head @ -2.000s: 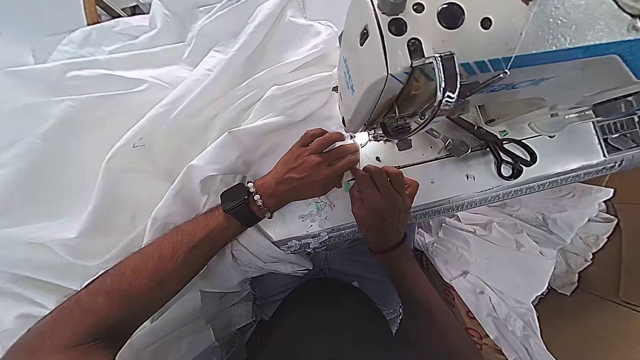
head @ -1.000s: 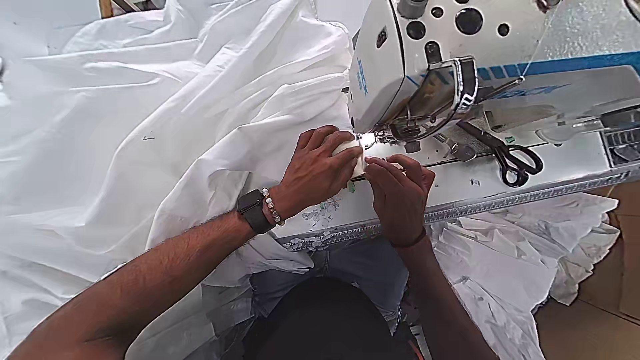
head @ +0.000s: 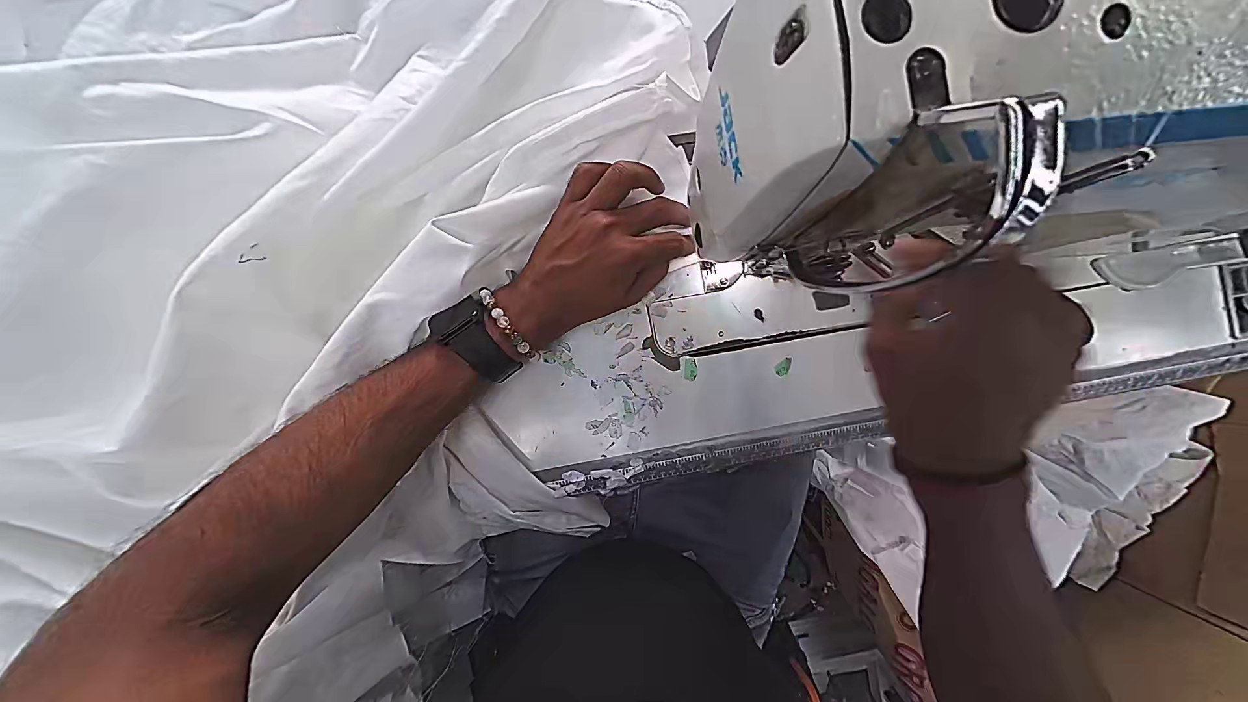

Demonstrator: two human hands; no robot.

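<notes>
My left hand (head: 609, 244) rests with bent fingers on the edge of the white fabric (head: 390, 195), just left of the lit needle area. Whether its fingers pinch the cloth cannot be made out. The Jack sewing machine (head: 780, 127) stands at the upper right, its presser foot area (head: 756, 271) bright under a lamp. My right hand (head: 975, 356) is blurred and lies over the machine bed (head: 780, 322), right of the needle and just below the metal guard (head: 1014, 185). What it holds is hidden. The black scissors are not visible in this view.
Thread scraps and small green bits (head: 624, 409) lie on the bed near its front edge, along which a measuring tape (head: 721, 466) runs. White ruffled cloth (head: 1121, 468) hangs below at the right, beside cardboard (head: 1160, 604). My lap is under the bed's edge.
My right hand has moved right, away from the needle and my left hand, to where the black scissors lay in the earlier frames. My left hand has shifted away from the presser foot.
</notes>
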